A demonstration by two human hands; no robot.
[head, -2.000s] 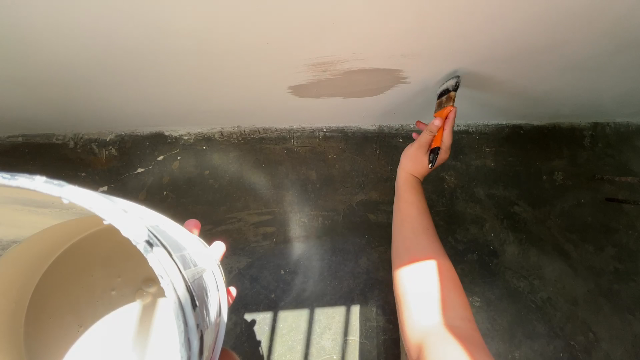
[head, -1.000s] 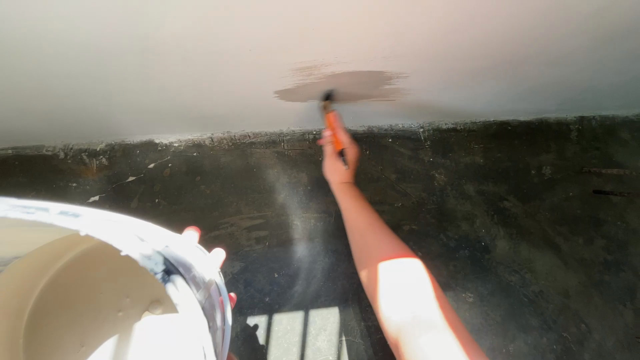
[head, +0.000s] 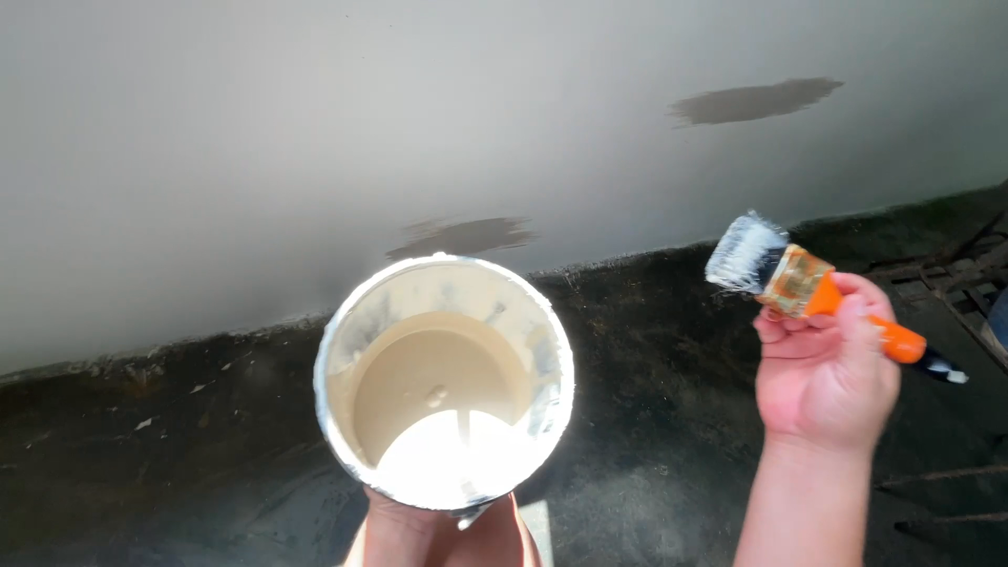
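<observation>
My right hand [head: 827, 370] grips the orange handle of a paintbrush [head: 795, 283] at the right, its bristles coated white and pointing up and left, clear of the wall. From below, my left hand [head: 409, 528] holds a round paint bucket [head: 559, 370] at the centre; its fingers are mostly hidden under it. Beige paint [head: 433, 362] lies inside, with a bright patch of sunlight on it. Behind stands a pale wall [head: 236, 157] with a darker patch [head: 472, 235] just above the bucket rim and another dark patch [head: 756, 102] at the upper right.
A dark, stained floor [head: 197, 441] meets the wall along a rough edge. Metal framework [head: 945, 276] stands at the right edge, with thin rods [head: 945, 476] lower down. Small pale flakes lie on the floor at the left.
My right hand has drawn the brush back from the wall, where it was at the lower patch. The bucket has come from the lower left to the centre. The view has shifted.
</observation>
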